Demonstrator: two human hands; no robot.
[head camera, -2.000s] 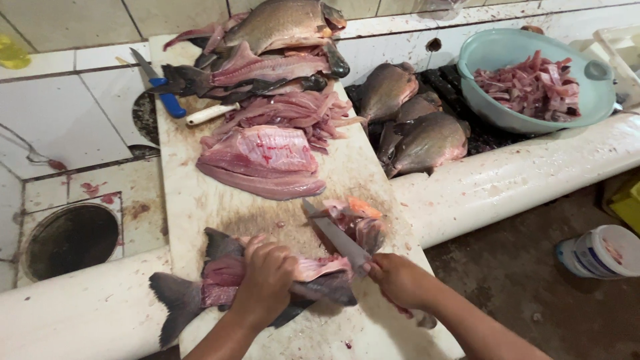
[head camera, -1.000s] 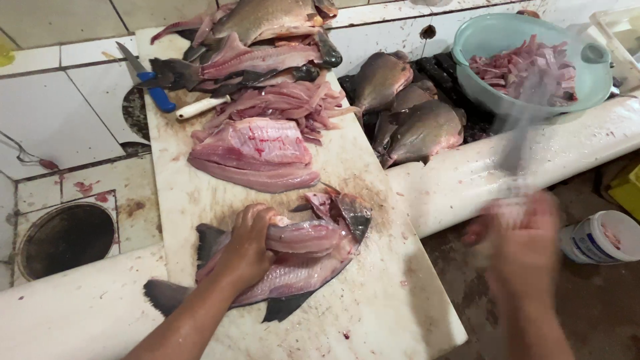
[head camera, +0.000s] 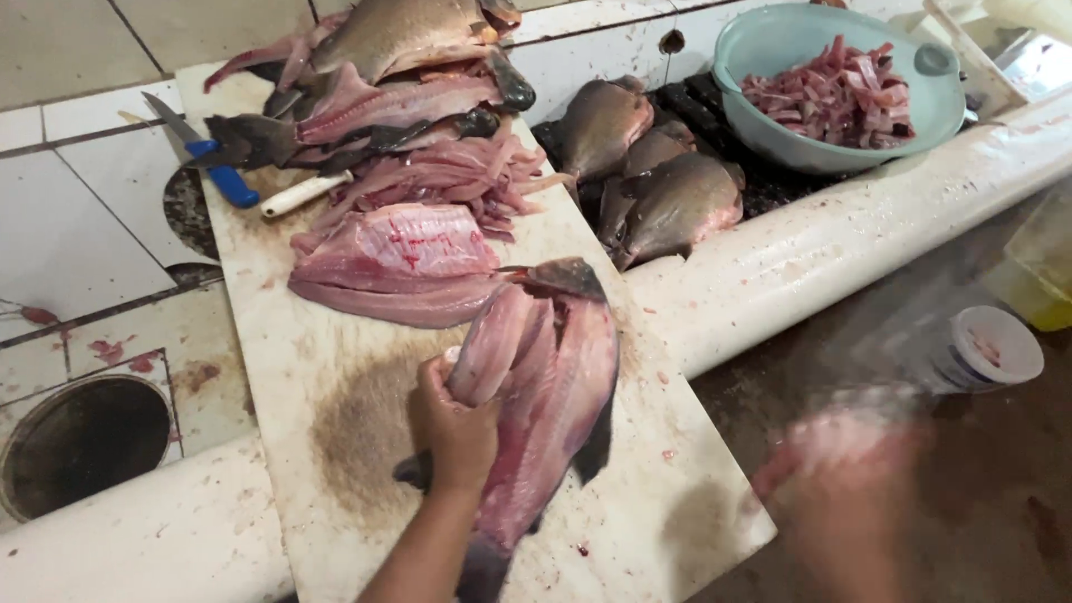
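Observation:
My left hand (head camera: 456, 419) grips a loosened flap of flesh on a cut-open fish (head camera: 544, 419), which lies lengthwise on a stained white cutting board (head camera: 662, 519). My right hand (head camera: 846, 444) is a blur to the right of the board; what it holds cannot be made out. Past the fish lie pale pink fillets (head camera: 402, 264) and a heap of flesh strips (head camera: 444, 180). A white-handled tool (head camera: 306, 194) and a blue-handled knife (head camera: 226, 176) rest at the board's left edge.
Filleted fish remains and a whole-looking fish (head camera: 394, 33) lie at the board's far end. Headless fish (head camera: 687, 205) sit on a dark surface beside a teal basin (head camera: 829, 155) of cut flesh. A plastic tub (head camera: 997, 347) stands lower right. A round drain hole (head camera: 84, 444) is at left.
The fish has turned from lying crosswise to pointing away, its flap now in my left hand. The knife seen in my right hand two seconds ago is lost in blur.

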